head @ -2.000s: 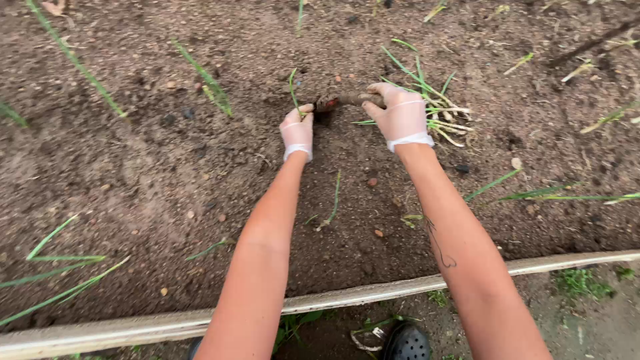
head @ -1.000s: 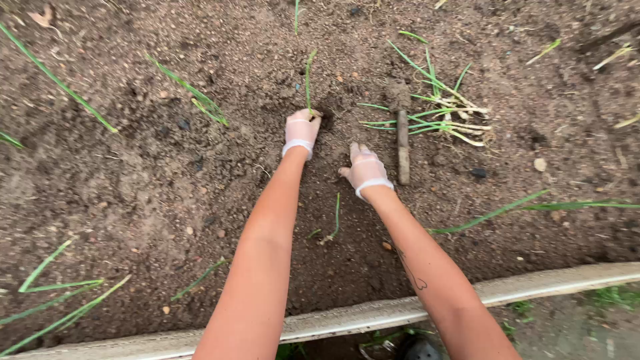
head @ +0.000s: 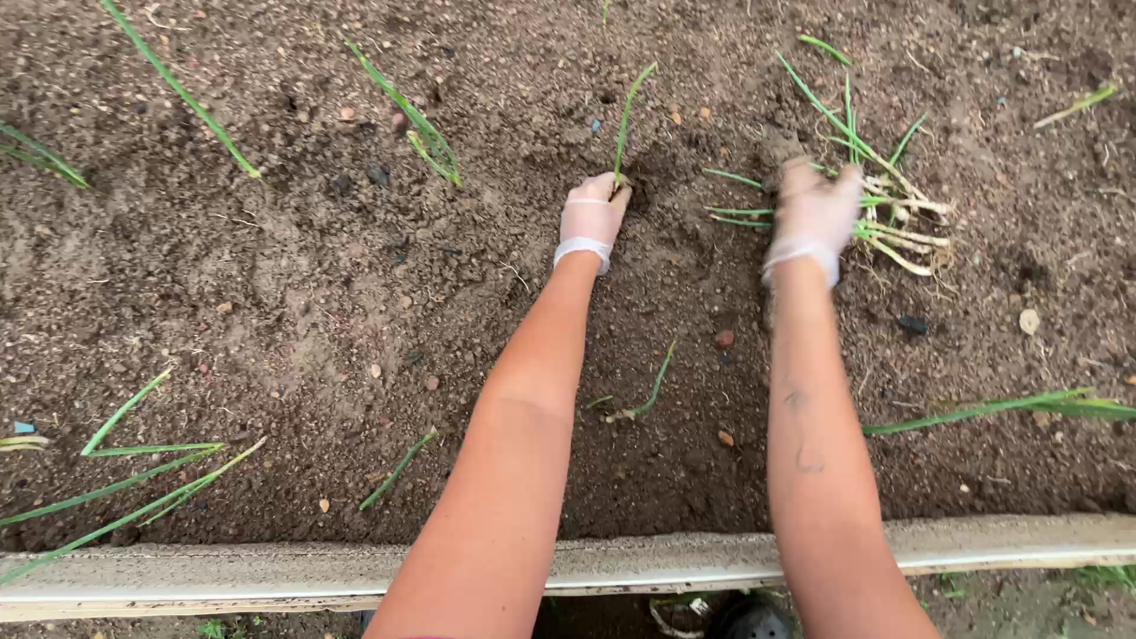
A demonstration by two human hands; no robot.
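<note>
My left hand (head: 593, 213), in a thin translucent glove, pinches the base of a green onion seedling (head: 628, 120) that stands upright at a small hole in the soil. My right hand (head: 816, 209), gloved too and blurred by motion, is over the left side of a loose pile of onion seedlings (head: 905, 232) with white bulbs and roots. The stick-like tool is hidden at or under the right hand, and whether the hand grips anything is unclear.
A pale board edge (head: 657, 564) borders the soil bed along the bottom. Other green onion seedlings (head: 417, 124) stand or lean at the left, and long green leaves (head: 994, 408) lie at the right. A dark shoe (head: 750, 617) shows below the board.
My right hand held the stick-like tool, then let it lie beside the pile, and has now moved right to the pile. My left hand stays at the seedling near the hole.
</note>
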